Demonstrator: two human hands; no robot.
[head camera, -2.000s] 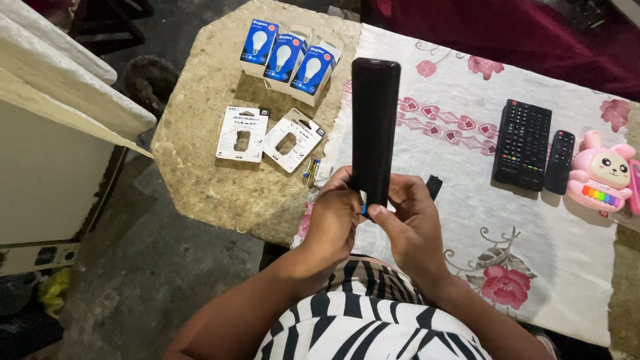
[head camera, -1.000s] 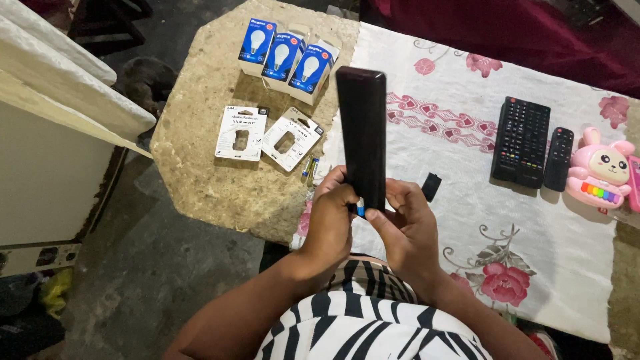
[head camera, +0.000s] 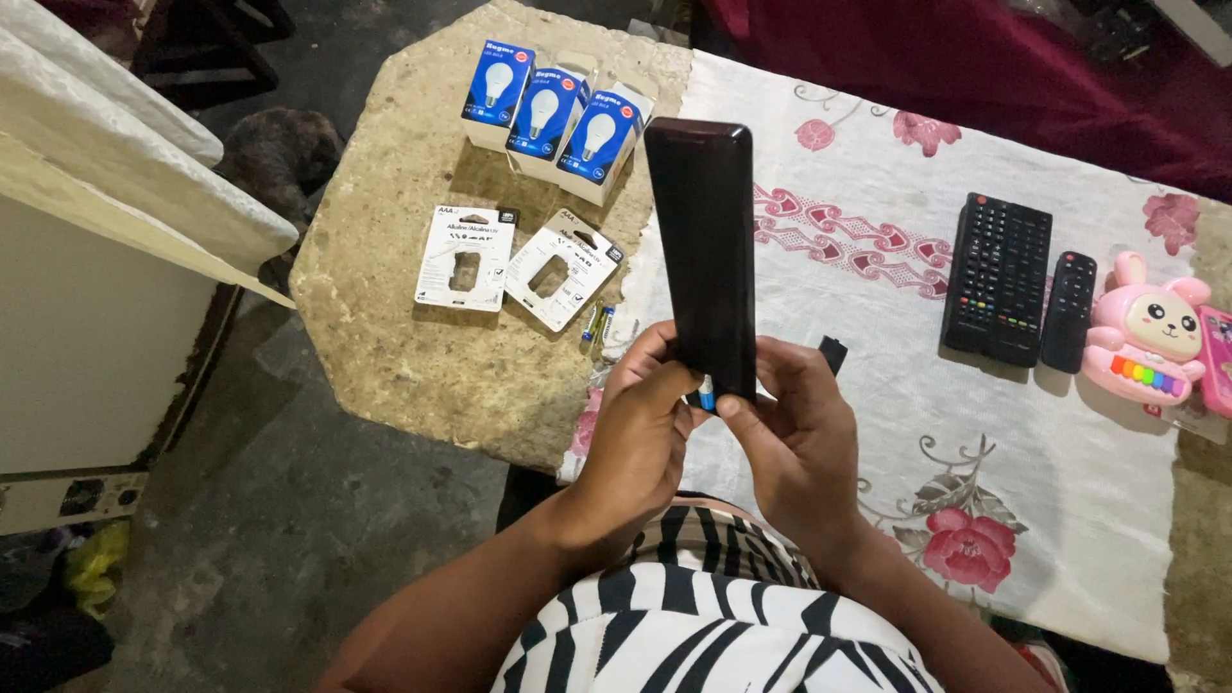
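Observation:
Both hands hold a long black remote control (head camera: 703, 260) upright above the table edge. My left hand (head camera: 635, 433) grips its lower left side, the thumb against a blue-and-silver battery (head camera: 706, 393) at the lower end. On the right side my right hand (head camera: 804, 433) holds the same end, thumb near the battery. A small black piece, likely the battery cover (head camera: 834, 352), lies on the cloth behind my right fingers. Two AAA batteries (head camera: 597, 325) lie left of the hands, near two opened battery cards (head camera: 466, 258).
Three blue-and-white LED bulb boxes (head camera: 544, 114) stand at the back of the stone table (head camera: 385, 173). On the floral cloth (head camera: 866, 318), to the right, are a large black remote (head camera: 997, 279), a slimmer remote (head camera: 1068, 313) and a pink toy rabbit (head camera: 1148, 332).
The held remote first tilted and shifted slightly left. The small black piece behind the right hand was more exposed one second ago. Both hands keep their hold.

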